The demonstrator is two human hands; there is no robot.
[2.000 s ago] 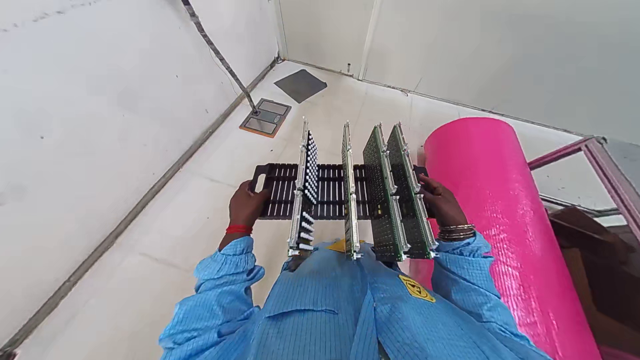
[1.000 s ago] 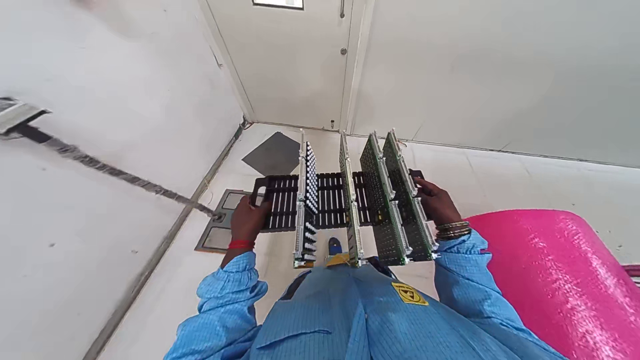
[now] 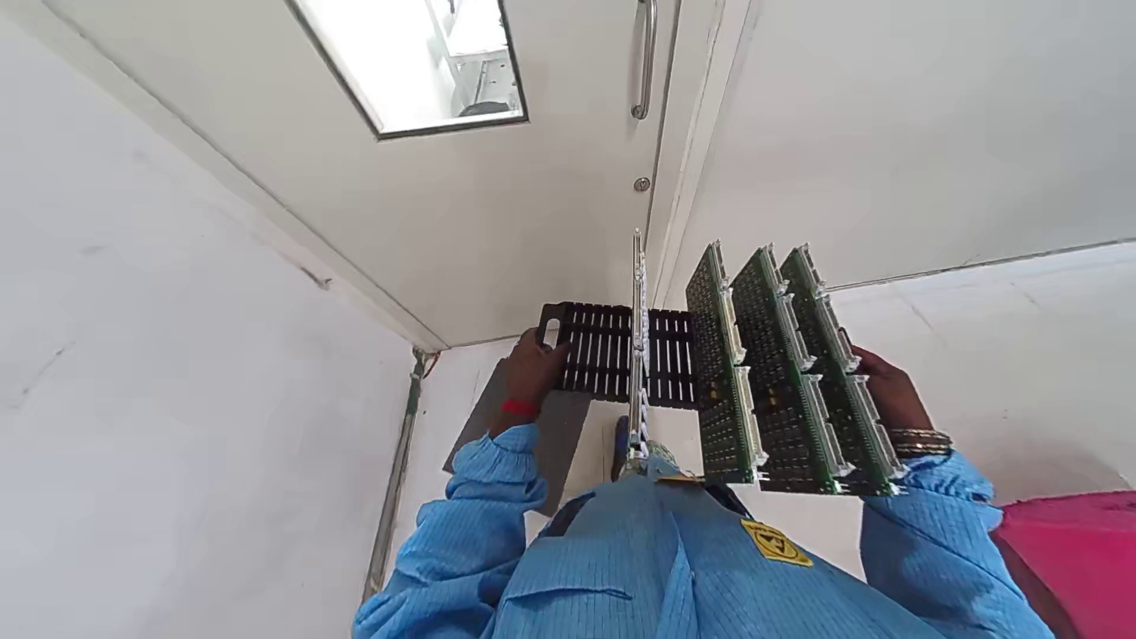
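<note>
A black slotted circuit board rack (image 3: 599, 351) is held level between my two hands. My left hand (image 3: 534, 373) grips its left end beside the oval handle hole. My right hand (image 3: 892, 390) is at the right end, its fingers partly hidden behind the boards. Several green circuit boards with pale connectors stand upright in the rack: one board (image 3: 638, 355) left of the others is seen edge-on, and a group with a board (image 3: 719, 382) at its left side stands to the right. The rack's right end is hidden behind them.
Ahead is a pale door (image 3: 550, 213) with a glass pane (image 3: 435, 62), a metal handle (image 3: 648, 62) and a lock. White walls flank it. A grey mat (image 3: 559, 435) lies on the floor below my left hand. A pink wrapped roll (image 3: 1074, 550) stands at the lower right.
The view has swung strongly towards the door, whose pane and handle now show larger. The pink roll has shifted to the lower right corner. Both hands still hold the rack.
</note>
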